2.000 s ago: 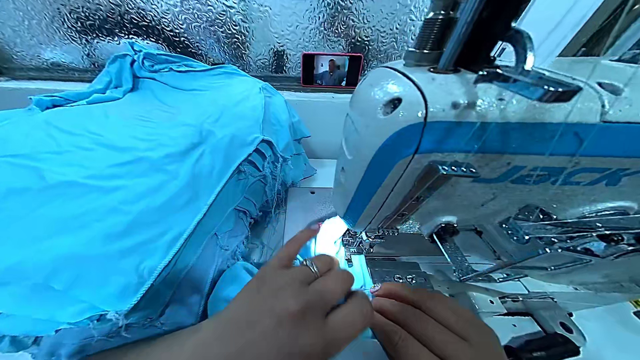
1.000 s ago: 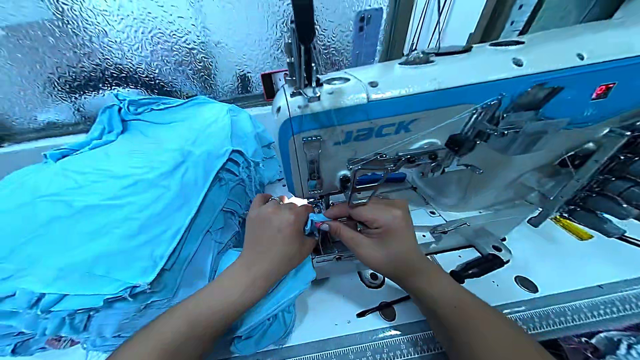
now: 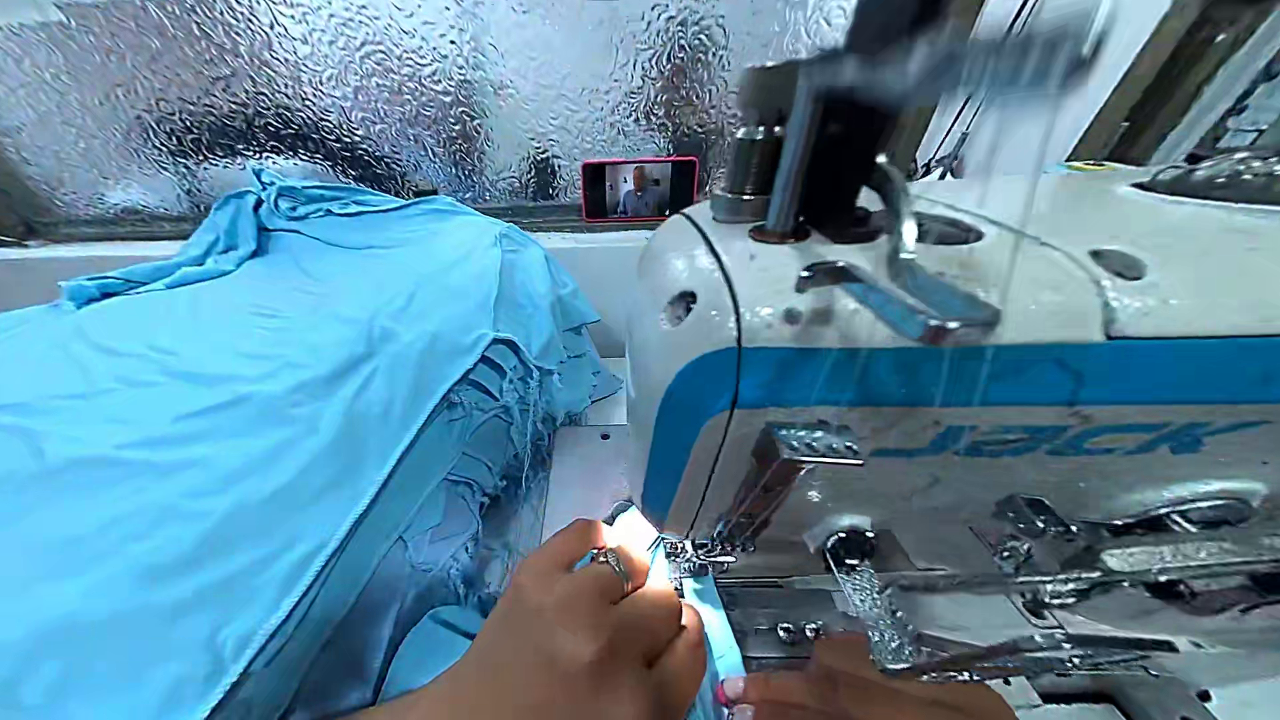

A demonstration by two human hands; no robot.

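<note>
A white and blue Jack sewing machine (image 3: 980, 375) fills the right side, its lamp shining on the needle and presser foot area (image 3: 695, 562). A narrow strip of light blue fabric (image 3: 712, 625) runs toward me from beside the presser foot. My left hand (image 3: 590, 630), with a ring on one finger, is curled on the fabric just left of the foot; its fingertips are hidden. At the lower edge, my right hand (image 3: 860, 690) has its fingertips on the strip in front of the foot, and part of the hand is out of frame.
A tall pile of light blue fabric pieces (image 3: 330, 400) with frayed edges lies at the left. A phone in a pink case (image 3: 640, 188) leans at the textured window, its screen showing a person. Metal thread guides (image 3: 900, 300) stand out from the machine head.
My hands, close together holding fabric at the machine's front one second ago, are now apart, the left beside the presser foot and the right nearer me. The view has swung closer to the machine head.
</note>
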